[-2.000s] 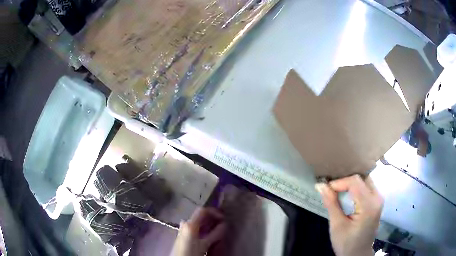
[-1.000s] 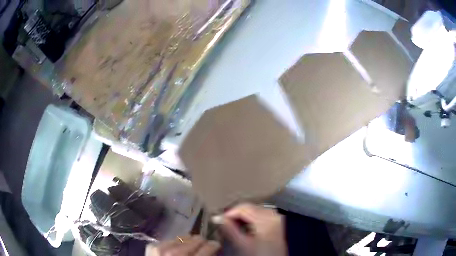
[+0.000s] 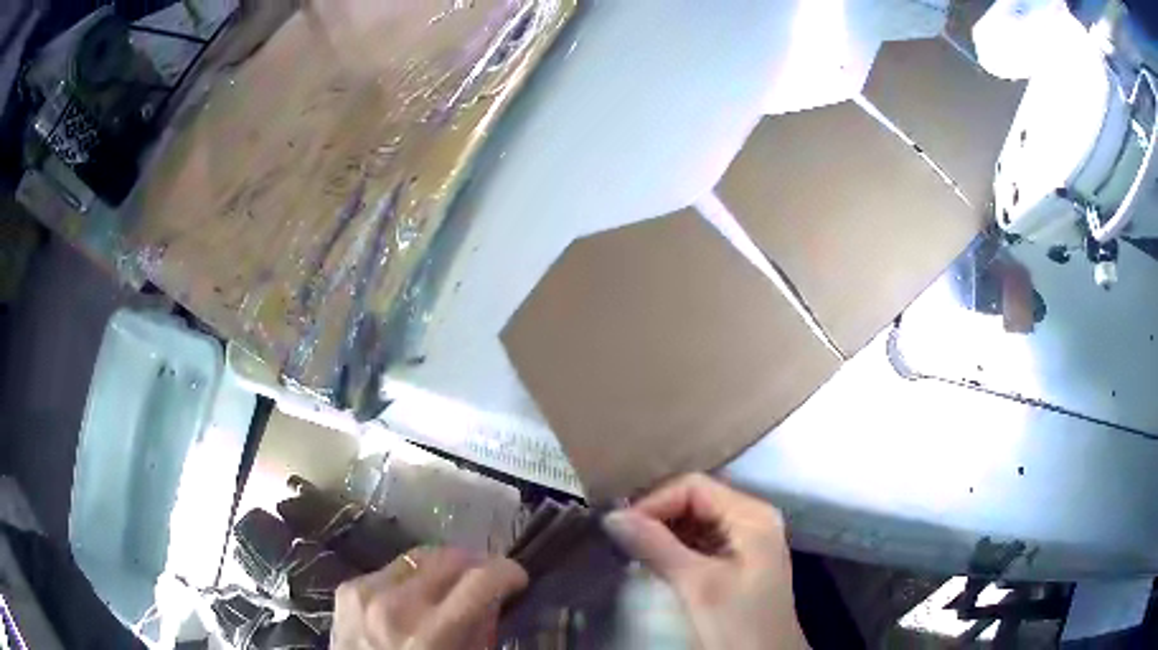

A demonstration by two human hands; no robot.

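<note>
A linked row of flat brown panels [image 3: 667,343] with angled corners lies across the white table, with narrow gaps between them, reaching to the machine. My left hand [image 3: 432,597], at the lower middle, grips a small stack of brown panels [image 3: 549,536] whose edges show. My right hand [image 3: 711,546], just right of it, pinches the near corner of the closest panel with thumb and fingers, beside the stack. The fingertips partly hide that corner. I cannot tell whether a tool is in the right hand.
A white sewing machine [image 3: 1060,152] stands at the right, a small brown piece [image 3: 1020,295] near it. A plastic-wrapped board [image 3: 305,191] lies at upper left. A white tub [image 3: 146,444] and tied dark bundles [image 3: 273,565] are at lower left. A printed ruler [image 3: 521,460] runs along the table edge.
The panel row has been drawn toward the lower left, showing more separate panels. My right hand has moved left, close to my left hand. The stack in my left hand now shows more clearly.
</note>
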